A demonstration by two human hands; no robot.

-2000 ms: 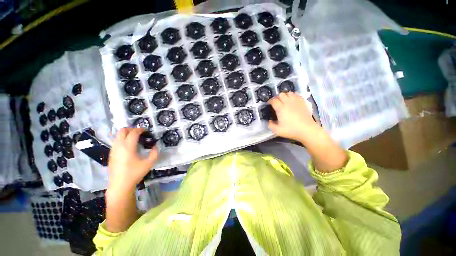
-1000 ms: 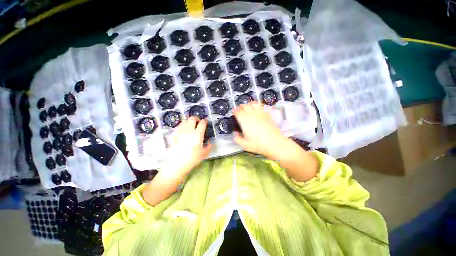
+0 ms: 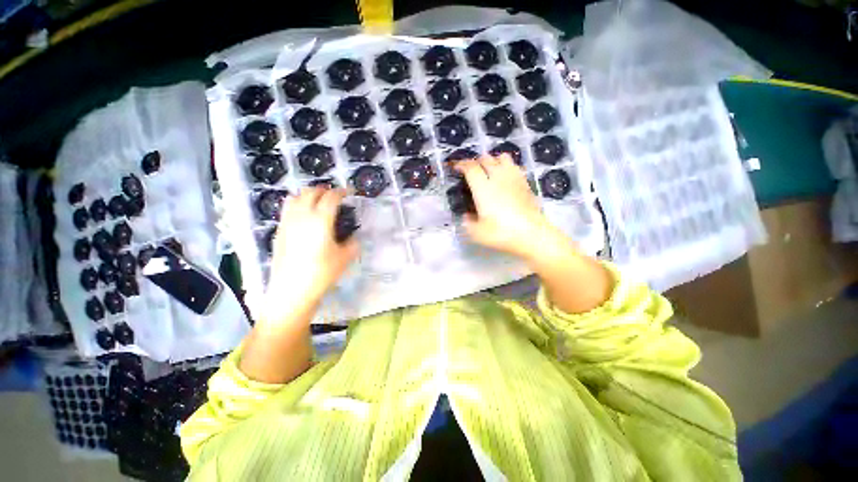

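Note:
A whitish tray (image 3: 414, 247) lies in front of me with rows of glossy round black parts (image 3: 408, 139), one per cell. Several cells near its front edge are bare. My left hand (image 3: 306, 249) is over the tray's front left, slightly blurred, with a black part (image 3: 346, 223) held at its fingertips. My right hand (image 3: 508, 212) is right of the tray's middle, with black part (image 3: 461, 197) held between thumb and fingers. The hands hide some cells, and how many parts each holds cannot be told.
On the left, a white sheet (image 3: 174, 325) bears loose black parts (image 3: 116, 301) and a smartphone (image 3: 183, 280). A covered tray (image 3: 663, 169) lies on the right, above a brown cardboard box (image 3: 800, 254). Lower left are a small tray of black parts (image 3: 77, 405) and a shiny dark heap (image 3: 155, 414).
Both hands moved inward along the front row, then apart again and slightly up the tray. The front row and some cells behind it have lost their parts.

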